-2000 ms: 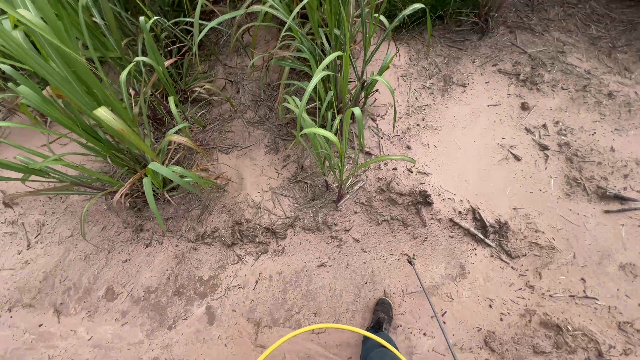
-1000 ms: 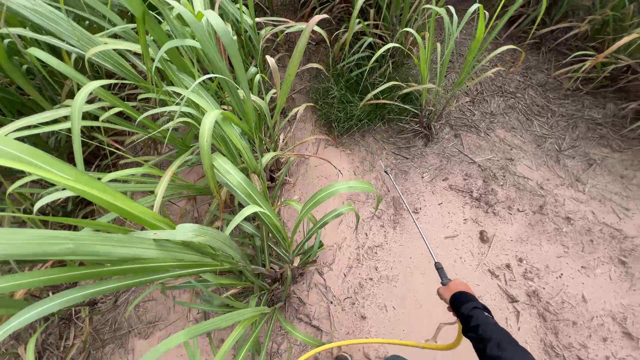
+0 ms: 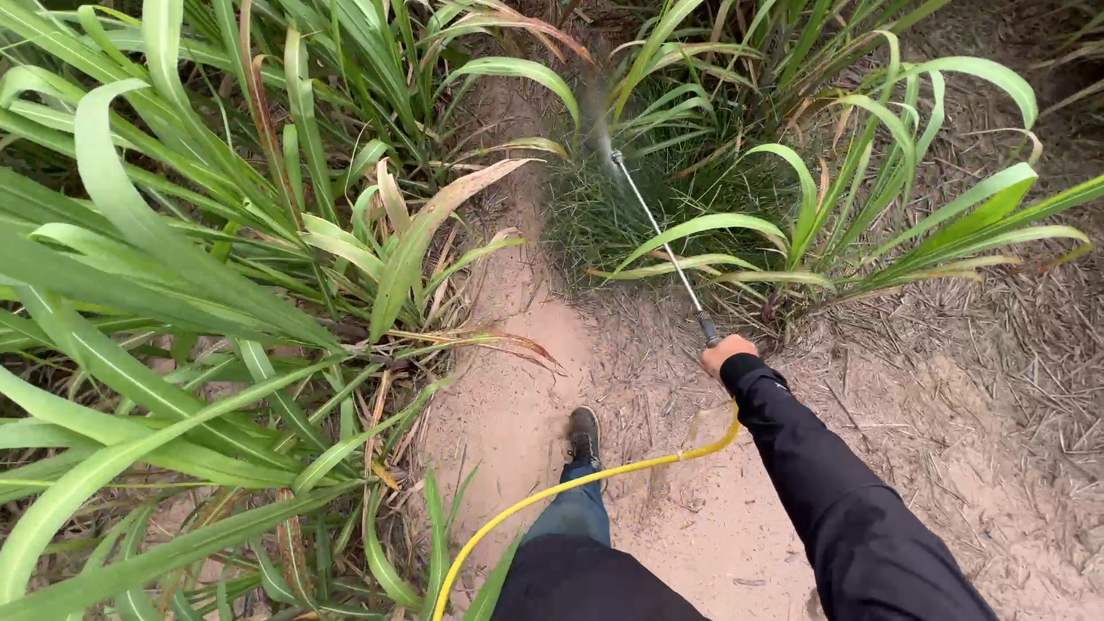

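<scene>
My right hand [image 3: 729,354], at the end of a black sleeve, is closed around the dark handle of a metal spray wand [image 3: 660,231]. The wand points up and to the left, and a fine mist [image 3: 601,129] comes off its nozzle over a clump of thin-leaved grass [image 3: 578,207]. From below the hand a yellow hose [image 3: 552,490] curves down to the lower left. My left hand is out of view.
Tall broad-bladed grass plants [image 3: 172,379] crowd the left side. Another leafy plant [image 3: 802,250] grows right of the wand. A shoe [image 3: 584,436] stands on sandy soil [image 3: 509,397], with dry plant litter [image 3: 914,345] at the right.
The view has shifted strongly. One second ago the wand's tip was over bare soil with no mist visible; now it is over the grass clump and mist shows. My right hand appears since the oldest frame.
</scene>
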